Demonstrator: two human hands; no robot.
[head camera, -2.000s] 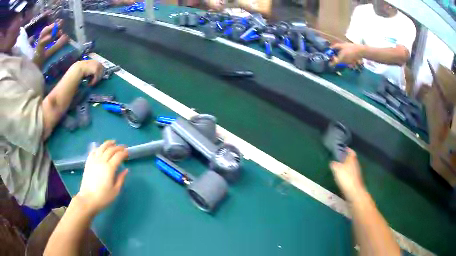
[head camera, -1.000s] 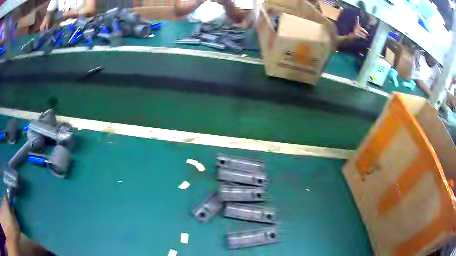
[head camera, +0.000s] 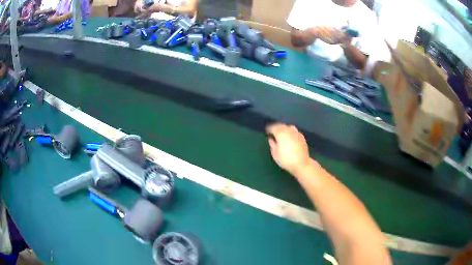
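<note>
My right hand (head camera: 290, 147) is stretched out over the green conveyor belt (head camera: 171, 121), fingers loosely bent and blurred, with nothing seen in it. A dark grey piece (head camera: 233, 105) lies on the belt beyond and left of it, not touched. My left hand is out of the picture. On the near bench, several grey handheld fans lie in a pile (head camera: 121, 165). An open-handle fan with a blue cell (head camera: 143, 220) lies in front of them. A round fan grille (head camera: 176, 251) shows at the bottom edge, its handle cut off.
Another open-handle fan (head camera: 66, 141) lies at left near dark grey handle covers (head camera: 15, 137). A pale rail (head camera: 207, 181) edges the belt. Across the belt are a heap of fans (head camera: 207, 39), handle covers (head camera: 352, 88), a cardboard carton (head camera: 427, 124) and a person in white (head camera: 331, 23).
The view has swung back left from the loose covers and the near taped carton. My right hand has come in over the belt. The left hand with its grey piece has left the picture.
</note>
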